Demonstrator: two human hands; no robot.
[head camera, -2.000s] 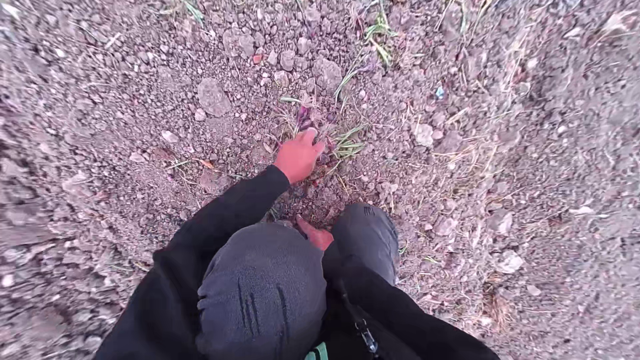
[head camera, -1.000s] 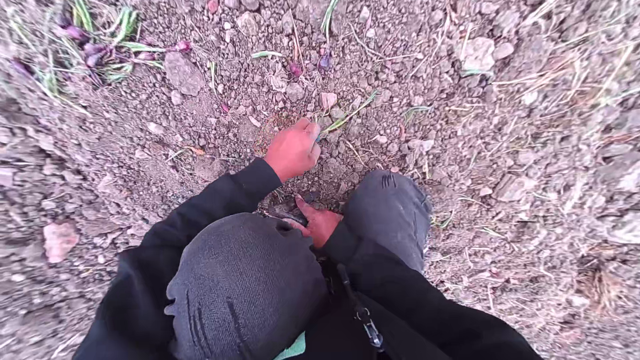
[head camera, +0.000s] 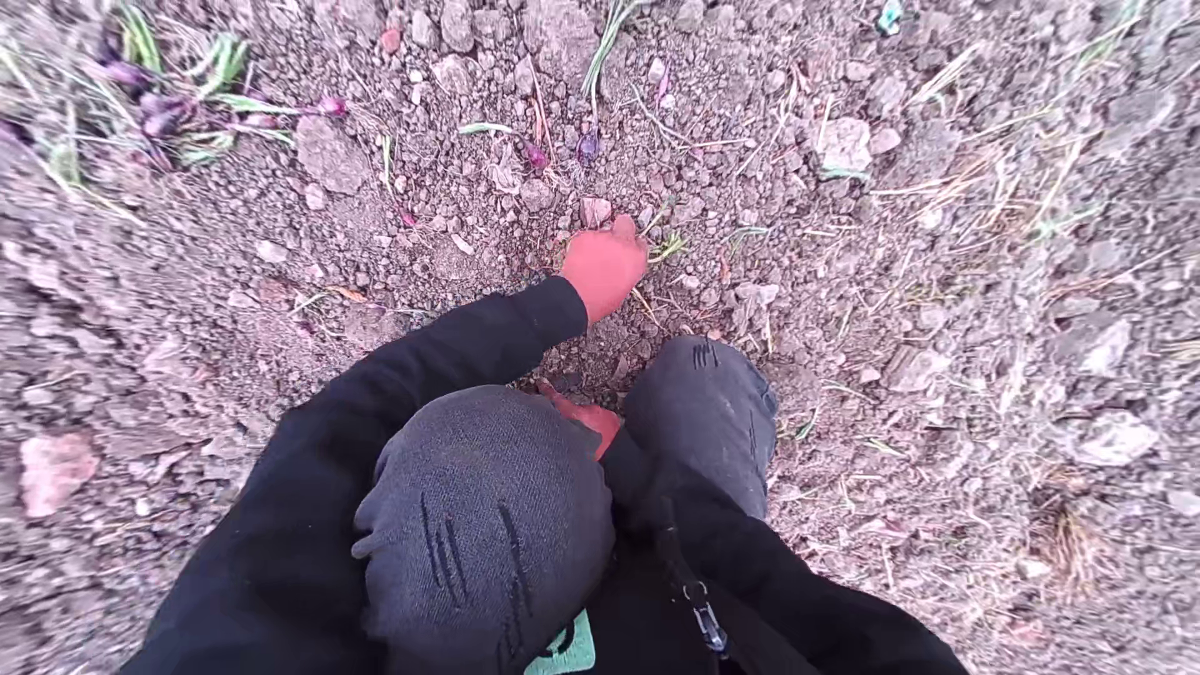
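My left hand (head camera: 605, 267) is low over the soil, its back turned up and its fingers curled. A small green tuft (head camera: 667, 246) lies just right of its fingers; what the fingertips touch is hidden. Between my knees is my right hand (head camera: 589, 422), with a finger on the dark soil and the rest partly covered by the left knee and the sleeve; its grip is hidden. Beyond the left hand lie a small red onion (head camera: 535, 155) and a purple bulb with long green leaves (head camera: 588, 145).
A heap of red onions with green tops (head camera: 159, 117) lies at upper left. Stones, such as a pale one (head camera: 844, 143) and a pinkish one (head camera: 56, 472), dot the rough soil. My bent left knee (head camera: 487, 506) and right knee (head camera: 703, 412) flank the right hand.
The long green stem seen beside my left hand a second ago no longer shows there. More of my right hand is hidden now. The view has shifted since the earliest frame.
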